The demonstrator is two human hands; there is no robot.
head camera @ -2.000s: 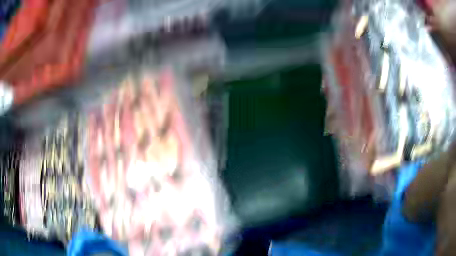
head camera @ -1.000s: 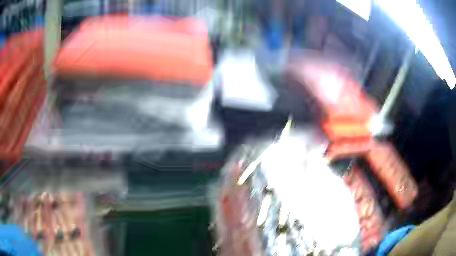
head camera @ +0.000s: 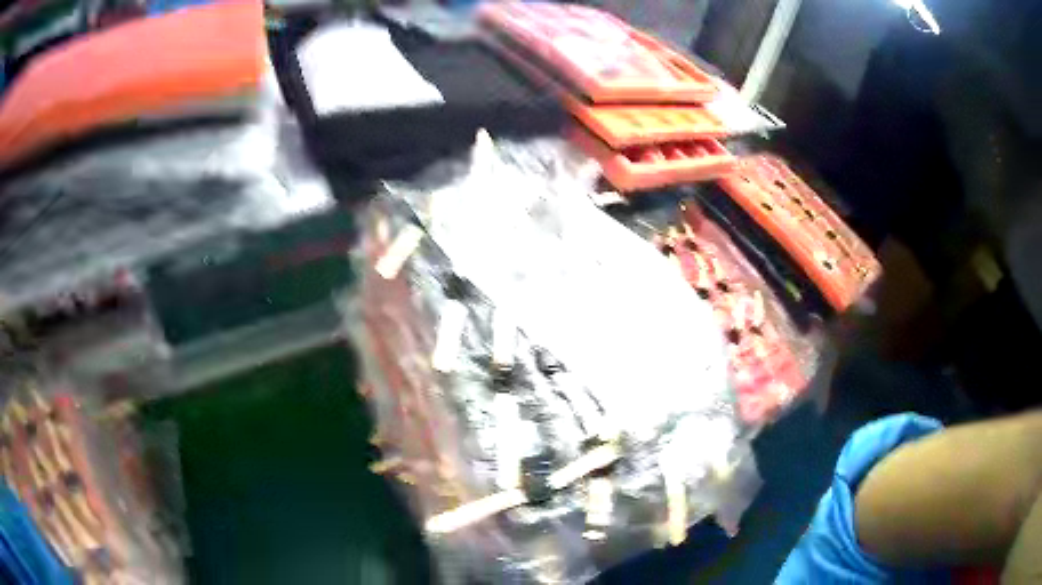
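A tray stack under crinkled clear film (head camera: 571, 343) lies in front of me. Strong glare whitens its top. Cream strips (head camera: 474, 511) lie under the film and stick out at its near edge. Layers with a pinkish tone show on its left side. My right forearm (head camera: 966, 480) comes out of a blue sleeve (head camera: 840, 503) at the lower right and runs to the right edge. My right hand is out of the picture. Only blue cloth (head camera: 29, 543) shows at the lower left; my left hand is not in view.
Pink-red loaded trays lie at the right (head camera: 748, 331) and lower left (head camera: 57, 480). An orange tray with dark parts (head camera: 806, 223) and stacked orange-red trays (head camera: 651, 120) are beyond. Orange sheets (head camera: 137, 74) and a white sheet on black (head camera: 366, 69) lie behind the green bench top (head camera: 286, 457).
The view has swung right and down since the earlier frames, so the film-covered stack now sits near the middle. The picture is sharper. More of my right forearm shows than one second ago.
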